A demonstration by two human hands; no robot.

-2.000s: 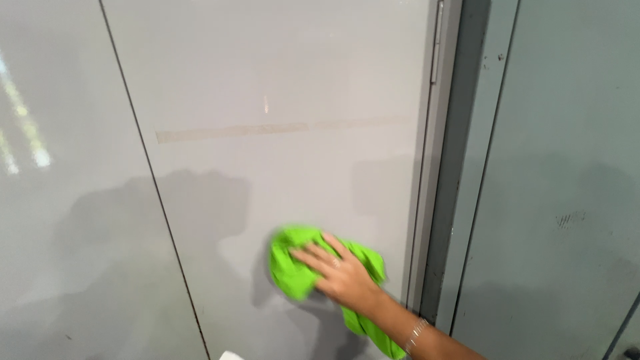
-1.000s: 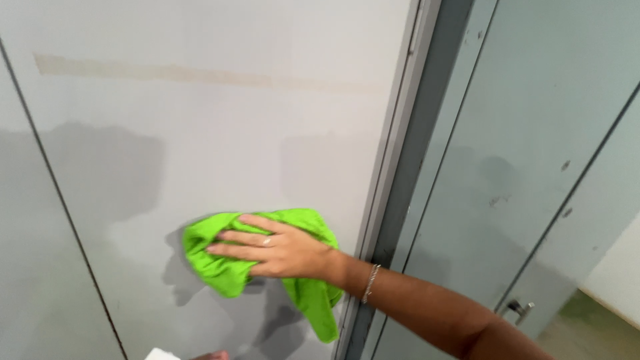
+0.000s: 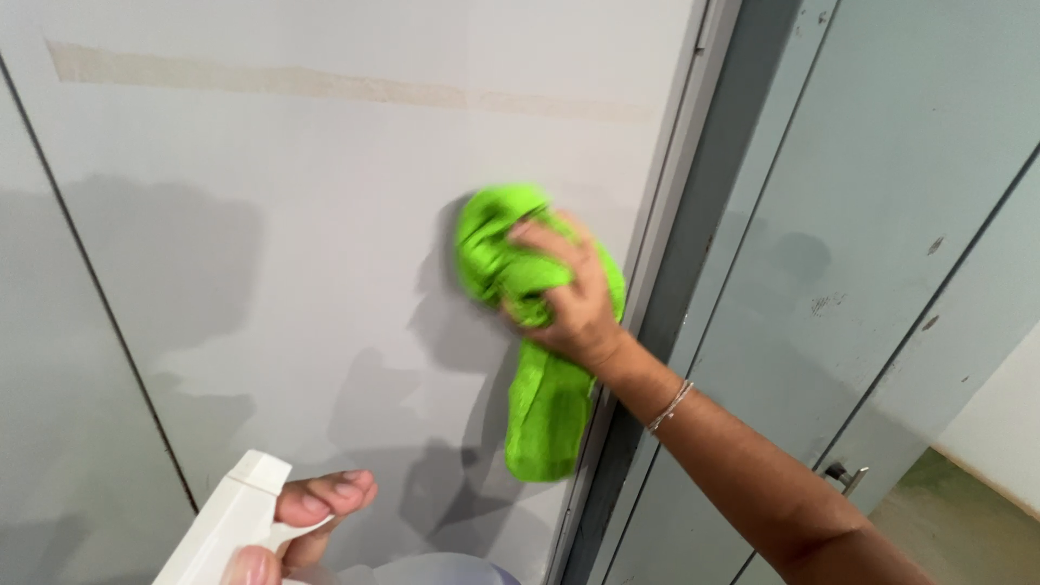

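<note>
My right hand (image 3: 573, 288) grips a bright green cloth (image 3: 508, 252), bunched up near the right side of a pale grey door panel (image 3: 357, 268); a loose end hangs below the wrist. A thin bracelet (image 3: 671, 408) circles that wrist. At the bottom left, my left hand (image 3: 313, 512) holds the white trigger head of a spray bottle (image 3: 236, 516), fingers around the trigger. Part of a translucent bottle body (image 3: 439, 570) shows at the bottom edge. A faint beige strip mark (image 3: 268, 81) runs across the panel above the cloth.
A dark grey door frame (image 3: 715, 187) stands right of the panel. Beyond it are grey-green panels (image 3: 877, 187) with chipped spots and a metal handle (image 3: 847, 478). A dark seam (image 3: 97, 284) runs down the left side. Floor (image 3: 951, 512) shows at the lower right.
My right hand has gone from lying spread on the cloth to gripping it bunched up, higher on the panel. The spray head and my left hand have come further into view.
</note>
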